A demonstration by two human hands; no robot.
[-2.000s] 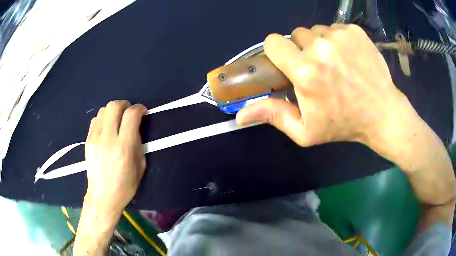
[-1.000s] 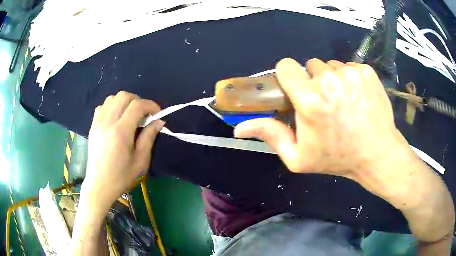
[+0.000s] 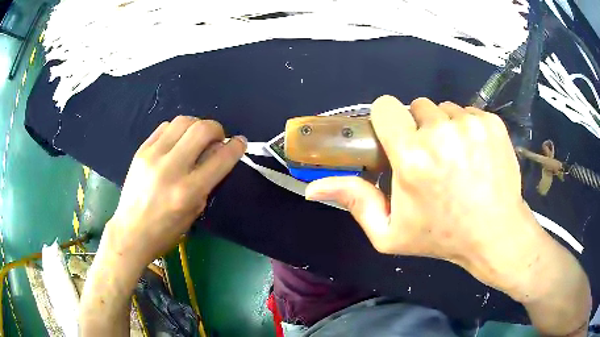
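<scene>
My right hand (image 3: 454, 178) grips the brown handle (image 3: 332, 141) of the steam iron, with the thumb beside its blue piece (image 3: 324, 174). The iron's pointed tip rests on a white fabric strip (image 3: 283, 179). My left hand (image 3: 177, 174) pinches the strip just left of the tip. From the fingers, one length runs under the iron and another curves below it towards my right thumb. A strip end (image 3: 559, 232) shows right of my right wrist. The strip under the iron and right hand is hidden.
A broad pile of white strips (image 3: 263, 23) lies along the far side of the dark cloth (image 3: 250, 72). A smaller bunch (image 3: 569, 92) is at the far right. Hose and spring-wrapped cable (image 3: 582, 176) run behind the iron. A yellow-framed bin (image 3: 189, 289) stands below left.
My left hand has moved from flat on the strip to pinching it, then right, close to the iron's tip. The doubled strip's left end has come right. The view has shifted.
</scene>
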